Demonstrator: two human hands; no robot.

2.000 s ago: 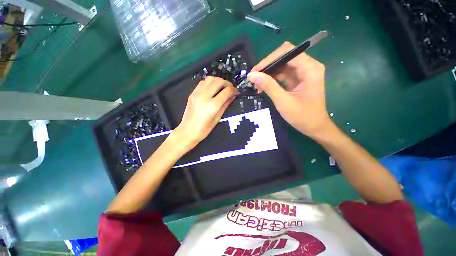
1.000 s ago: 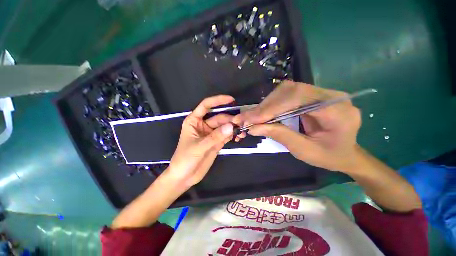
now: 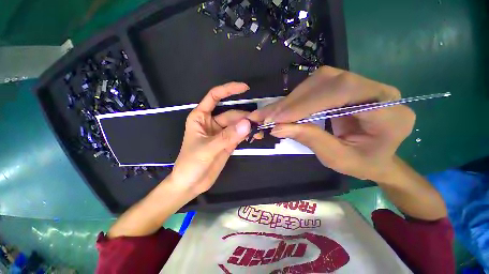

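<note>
My left hand pinches a tiny dark flex-cable part between thumb and fingers. My right hand holds silvery tweezers, their tip touching or very near the part; I cannot tell whether a pad is at the tip. Both hands are above the black pad sheet, whose white border shows at the left and whose bare white end is partly hidden by my right hand. The sheet lies in the divided black tray. Loose flex-cable parts lie in a pile at the back right.
Another pile of small dark parts lies in the tray's left compartment. The tray has a raised rim and a divider. A pale metal arm is at the left edge. Blue material lies at the right.
My hands have moved from the back pile to above the sheet, with the part pinched at the left fingertips and the tweezers brought to it. The view has come closer to the tray.
</note>
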